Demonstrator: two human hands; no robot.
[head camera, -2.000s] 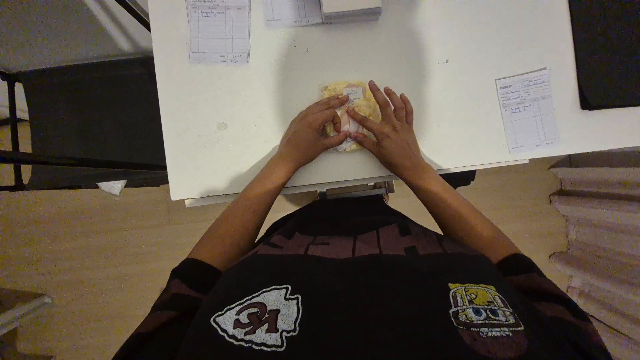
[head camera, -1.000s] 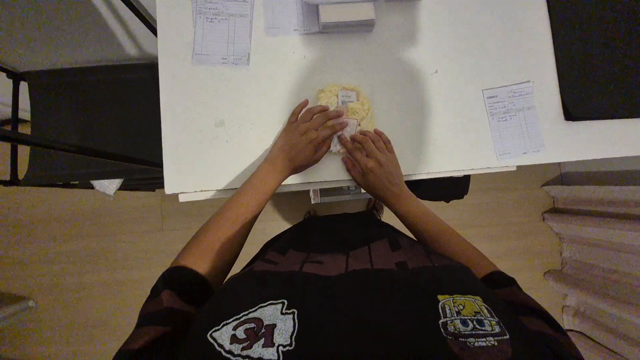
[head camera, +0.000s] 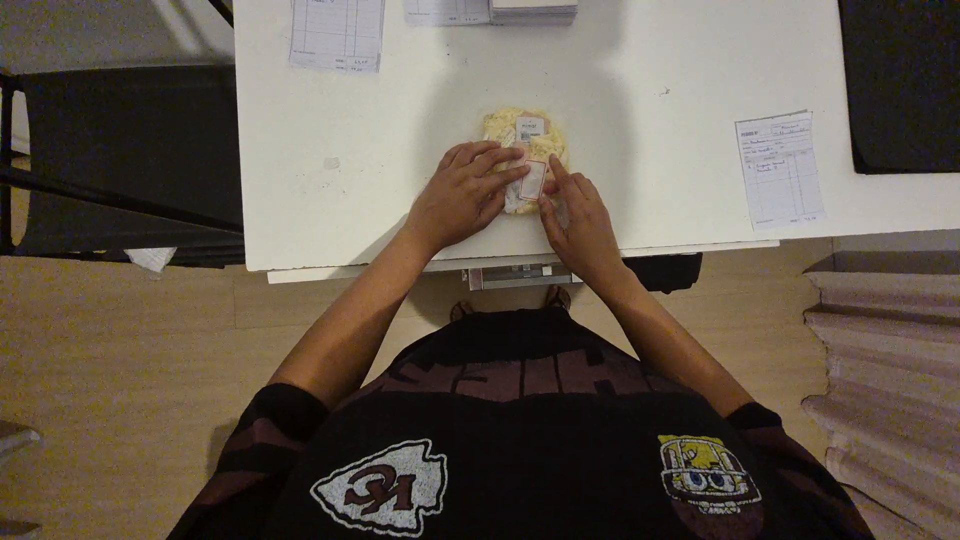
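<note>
A round, yellowish bundle (head camera: 553, 142), seemingly in clear plastic wrapping, lies near the front edge of the white table (head camera: 360, 150). On its upper part is a small white tag (head camera: 530, 128) with print and a barcode. Below that tag sits a white label with a red border (head camera: 533, 180). From the left, my left hand (head camera: 469, 187) rests its fingertips on the bundle and the label's left edge. My right hand (head camera: 576, 214) touches the label's right side and the bundle with thumb and fingers. What exactly the bundle contains, I cannot tell.
Handwritten paper forms lie at the table's back left (head camera: 337, 34) and right (head camera: 780, 171). A stack of white cards or paper (head camera: 534, 10) stands at the back. A black flat item (head camera: 900, 90) covers the right corner. Left of the table is a black-framed rack or chair (head camera: 127, 150).
The red-bordered label's face now shows between my hands, where fingers covered much of it before. My right hand, spread over the bundle two seconds ago, is now at its lower right side.
</note>
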